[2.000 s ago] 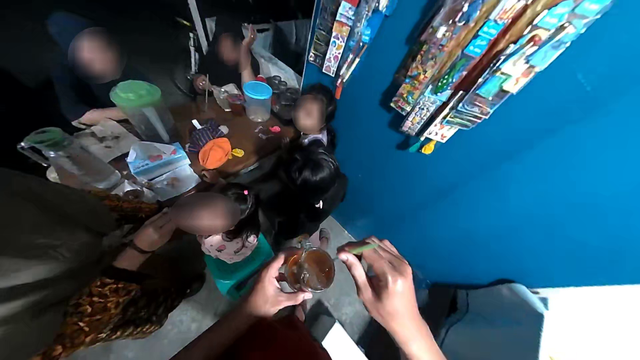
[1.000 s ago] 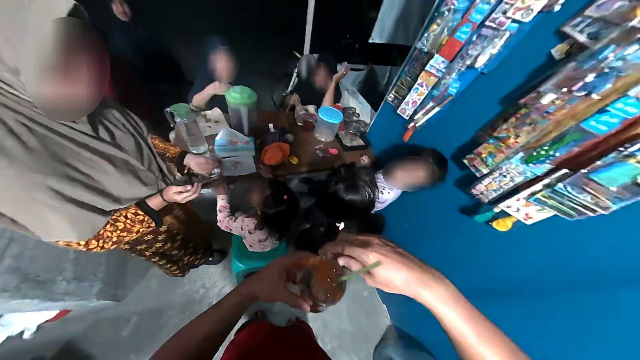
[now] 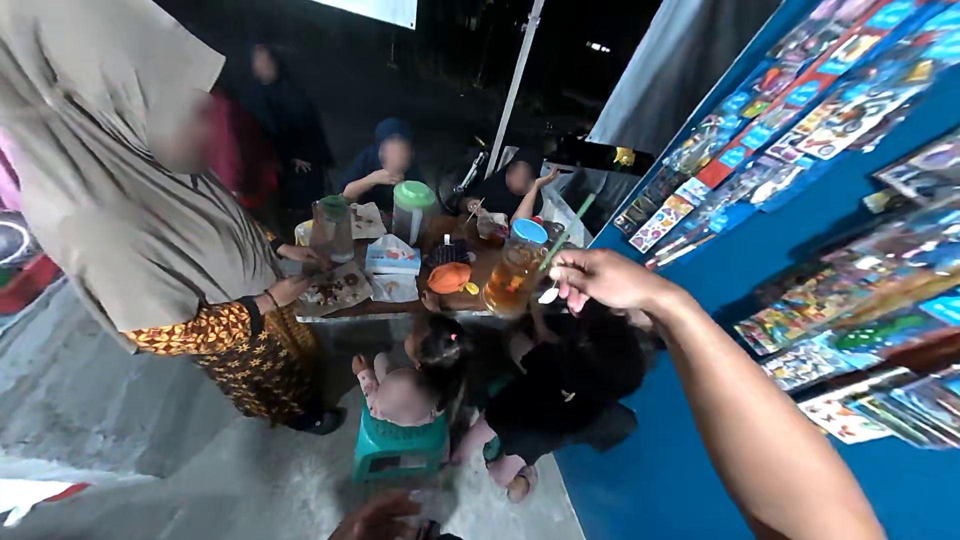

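Note:
My right hand (image 3: 585, 276) is stretched out over the far table, its fingers closed around a green straw (image 3: 568, 231), with a white spoon (image 3: 549, 294) by the fingertips. A clear glass vessel of amber drink (image 3: 510, 283) appears just left of these fingers; whether they hold its handle is unclear. A blue lid (image 3: 529, 231) shows above it. My left hand (image 3: 382, 516) is low at the bottom edge, blurred and partly cut off; a transparent thing shows beside it, and its grip cannot be made out.
The wooden table (image 3: 390, 307) bears lidded pitchers (image 3: 412, 211), a tissue box (image 3: 393, 259) and an orange cloth item (image 3: 448, 277). Several people surround it, one on a green stool (image 3: 397, 450). A standing person is at left; the blue wall (image 3: 675, 450) holds hanging packets.
My hands were together at a glass of brown drink; now they are apart. My right hand has reached forward over the table, and my left is at the bottom edge. The view has shifted.

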